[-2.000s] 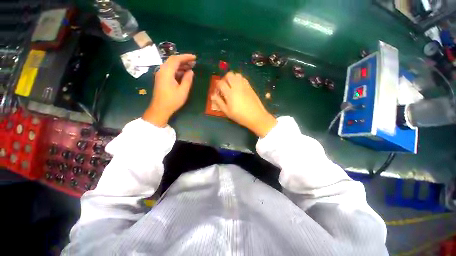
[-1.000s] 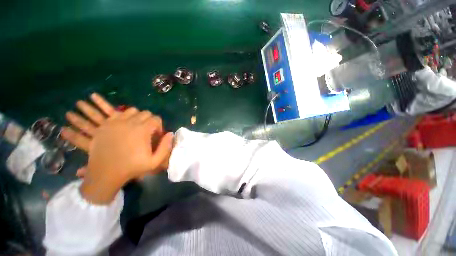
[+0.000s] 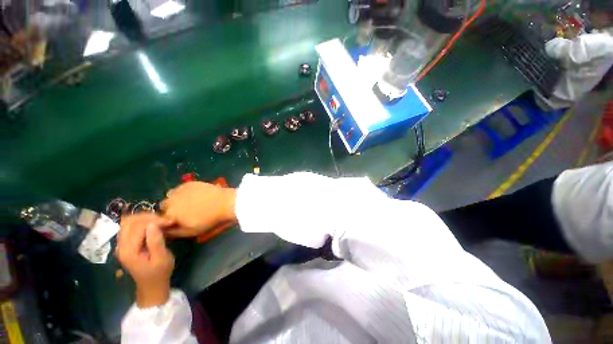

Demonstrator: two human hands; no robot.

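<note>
My left hand [image 3: 146,255] is raised over the green bench at the lower left, its fingers curled and blurred. My right hand [image 3: 196,209] meets it at the fingertips, over the orange-red work pad [image 3: 216,230], which it partly covers. Whether either hand holds something cannot be told. Small round metal-rimmed units, one of them a watch-head-like unit [image 3: 117,207], lie just beyond my left hand. A small red part [image 3: 189,177] lies beyond my right hand. Several more round units [image 3: 270,126] lie in a row, with a thin dark tool [image 3: 255,156] beside them.
The blue control box [image 3: 366,121] with a clear cylinder [image 3: 405,59] stands on the right. A white wipe [image 3: 98,240], tan block [image 3: 87,218] and clear bottle [image 3: 54,220] lie left. People's white sleeves [image 3: 585,60] show at the right.
The view has turned and shifted. My hands, earlier overlapping with my left fingers spread, now meet at the fingertips with my left fingers curled. The bottle is in view again.
</note>
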